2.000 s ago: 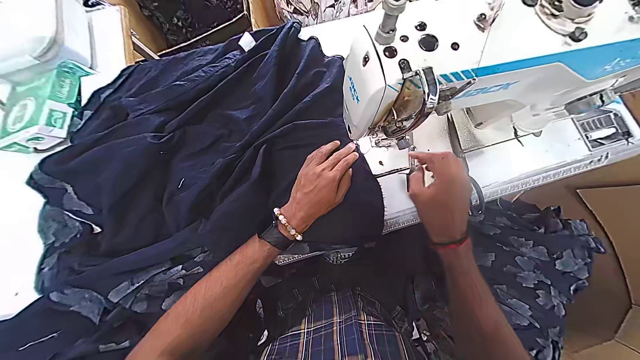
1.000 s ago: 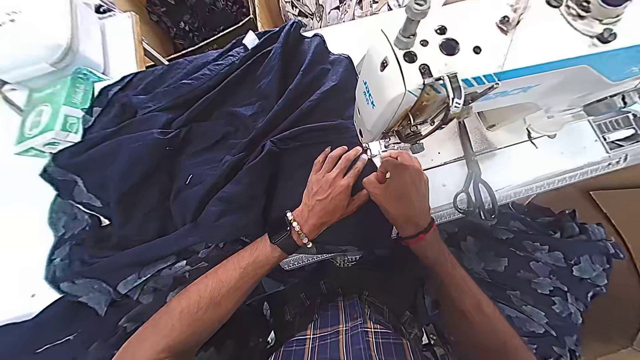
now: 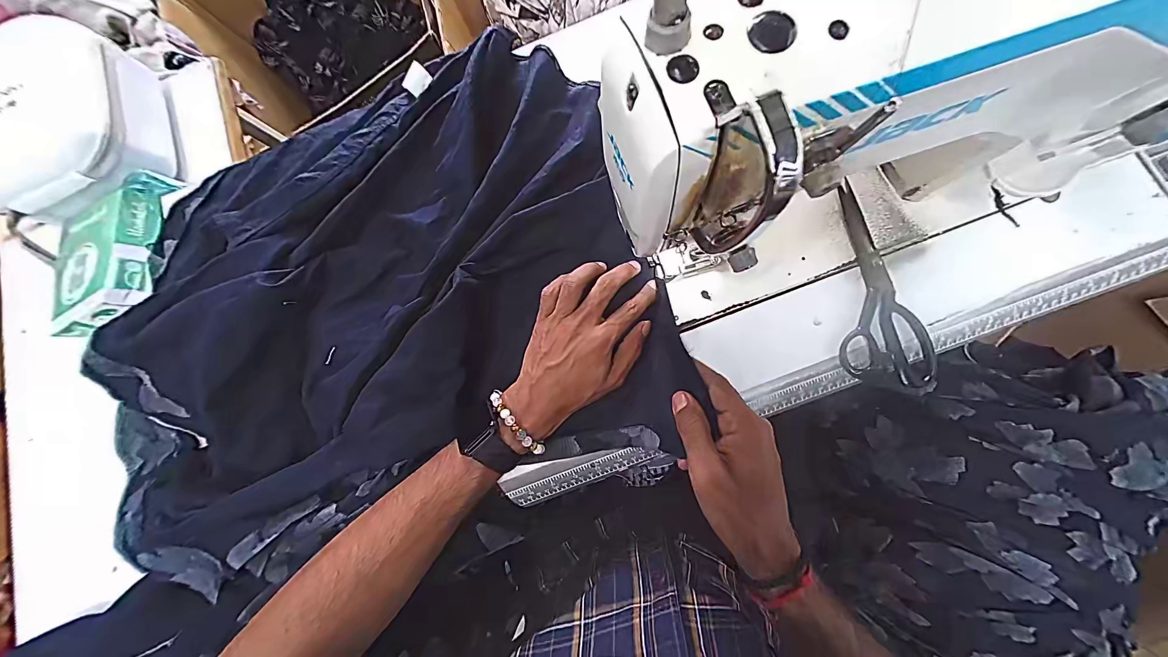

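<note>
Dark navy fabric (image 3: 392,246) lies in folds over the sewing table, its right edge running to the presser foot (image 3: 680,260) of a white Jack sewing machine (image 3: 657,155). My left hand (image 3: 584,342) rests flat on the fabric just below the foot, fingers spread toward it. Lower right, my right hand (image 3: 730,456) pinches the fabric's edge between thumb and fingers, near the table's front edge. Black-handled scissors (image 3: 881,319) lie on the table right of the foot, blades pointing under the machine arm. The needle tip is too small to make out.
A green and white box (image 3: 109,260) stands at the left beside a white rounded container (image 3: 82,119). A measuring tape (image 3: 1031,306) runs along the table's front edge. Leaf-patterned dark fabric (image 3: 985,493) hangs at the lower right. Boxes holding cloth (image 3: 338,46) are behind the table.
My right hand has moved from beside the presser foot down to the fabric's edge. Two seconds ago it was at the scissors; they now lie on the table. My left hand remains on the fabric.
</note>
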